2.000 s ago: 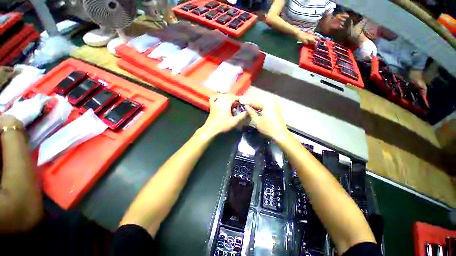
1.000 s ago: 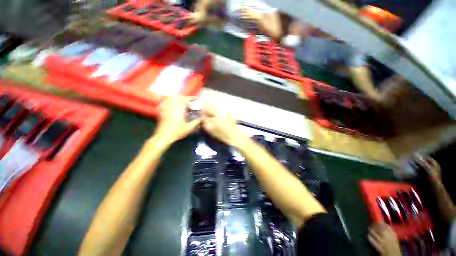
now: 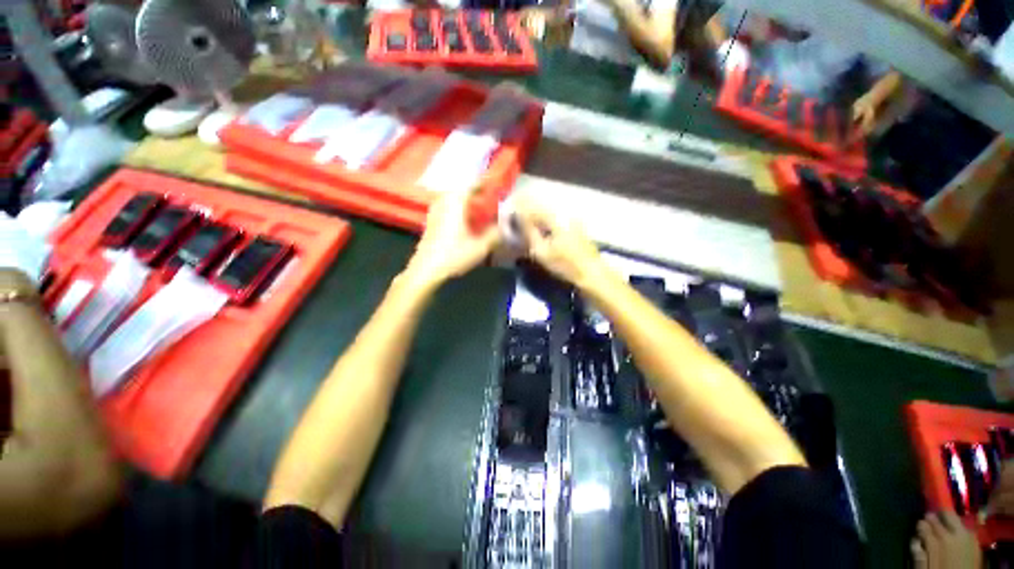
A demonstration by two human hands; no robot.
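Observation:
My left hand [image 3: 454, 239] and my right hand [image 3: 553, 241] meet above the far end of the clear tray. A small, blurred, partly red item [image 3: 485, 211] is in my left hand. A small whitish wad, perhaps a cloth [image 3: 512, 222], is pinched in my right fingertips against it. The fingers hide most of both. The clear blister tray [image 3: 564, 489] lies below on the dark green mat, holding several open black flip phones [image 3: 524, 413] with silver keypads. My right forearm covers part of the tray.
Left, a red foam tray [image 3: 306, 228] holds dark phones and whitish sleeves, with another person's arm [image 3: 45, 411] over it. A red tray of sleeved phones [image 3: 389, 183] stands ahead beside a pale strip [image 3: 667, 228]. A fan [image 3: 198, 42], more red trays [image 3: 928, 428] and other workers' hands surround the bench.
The view swung right and then back left. My hands stay together at the small item, and the whitish wad now shows between them. At right, another person's hand has come to the red tray.

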